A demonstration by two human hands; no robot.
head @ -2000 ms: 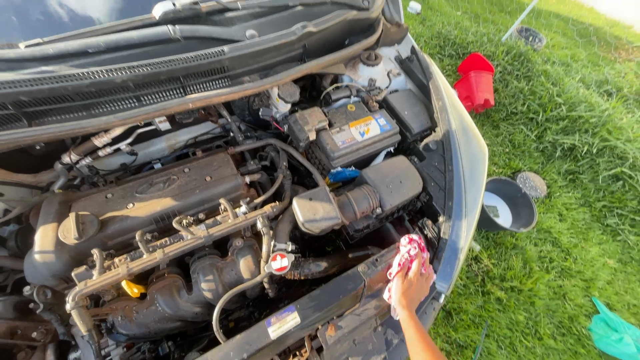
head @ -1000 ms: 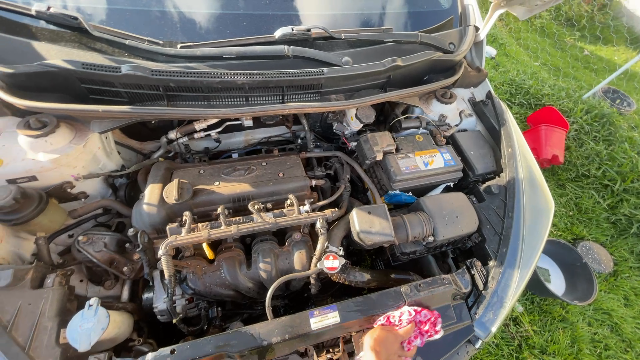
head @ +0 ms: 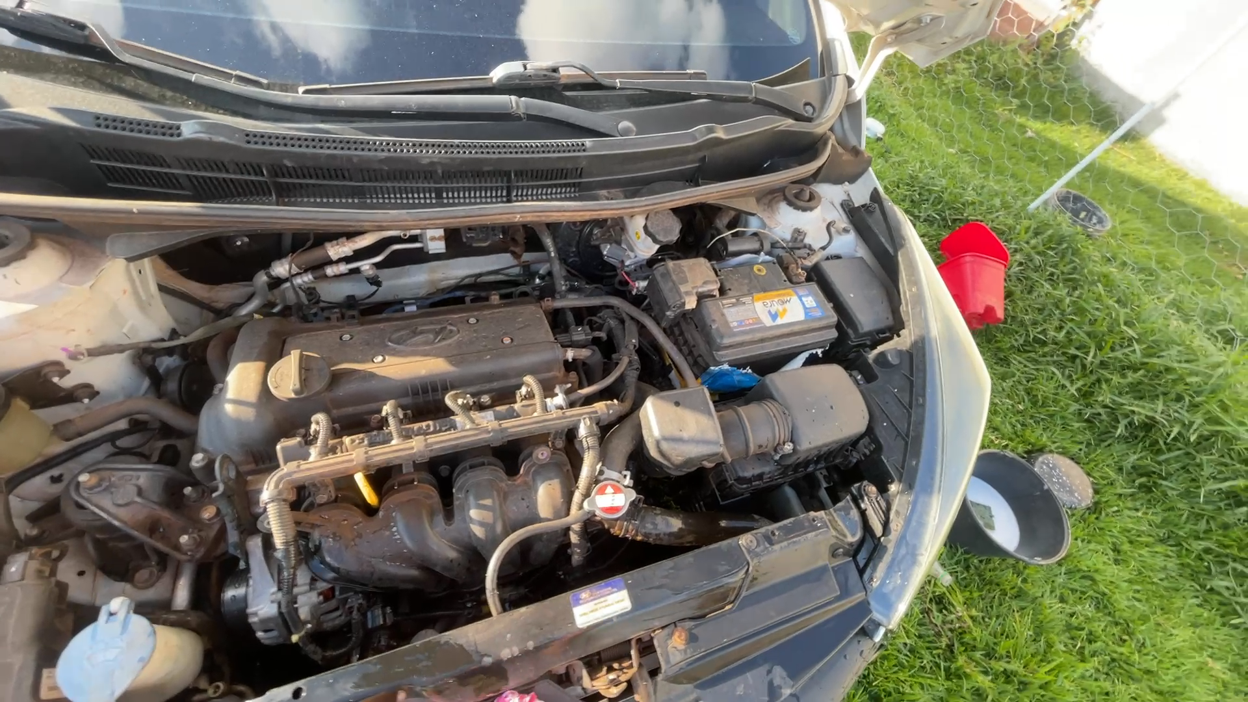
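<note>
Neither of my hands shows in the head view. A sliver of pink cloth pokes in at the bottom edge, below the car's black front crossmember; what holds it is hidden. Behind the crossmember lies the dusty engine, with its plastic engine cover, oil filler cap and radiator cap. The car battery sits at the right of the bay, behind the air filter housing. A blue piece of material is tucked between them.
A washer reservoir with a blue cap is at the lower left. On the grass to the right stand a black bucket holding whitish contents and a red plastic container. The headlight edges the bay. Wire mesh fencing runs behind.
A hand with the pink and white cloth was on the front crossmember area; it has moved down out of view, leaving only a bit of pink at the bottom edge. The view has shifted.
</note>
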